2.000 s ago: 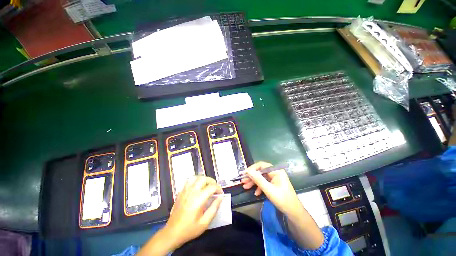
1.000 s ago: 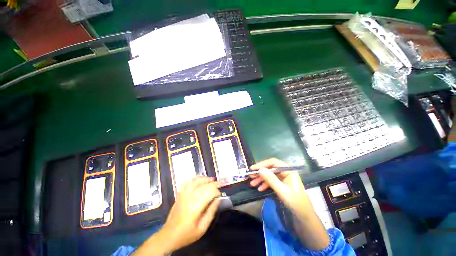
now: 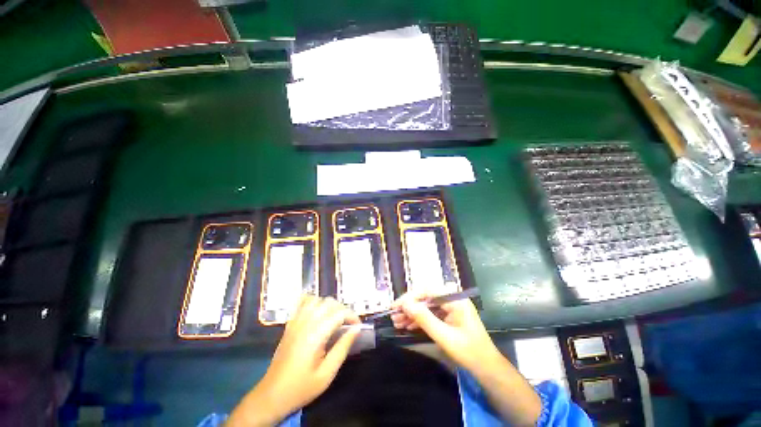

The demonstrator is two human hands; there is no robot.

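Observation:
Orange-rimmed phone housings, such as the leftmost one (image 3: 210, 288), lie in slots of a black phone tray (image 3: 150, 283); its left slot holds no phone. My left hand (image 3: 313, 354) is at the tray's front edge and pinches a small white sheet (image 3: 361, 338). My right hand (image 3: 451, 329) holds grey tweezers (image 3: 455, 295) like a pen, their tip pointing left near the sheet, in front of the two right phones. Whether the tip grips anything is too small to tell.
White sheets (image 3: 367, 75) lie on a black component tray (image 3: 471, 92) beyond the phones. A white strip (image 3: 392, 173) lies nearer. A clear blister tray (image 3: 613, 217) is at right, with a clear plastic bag (image 3: 701, 179) beyond. A dark tray (image 3: 58, 217) is at left. More phones (image 3: 589, 349) are at lower right.
The view has shifted left, so the bench things appear further right. The tweezers' tip has moved from the rightmost phone to the sheet in my left hand. A dark tray now shows at left.

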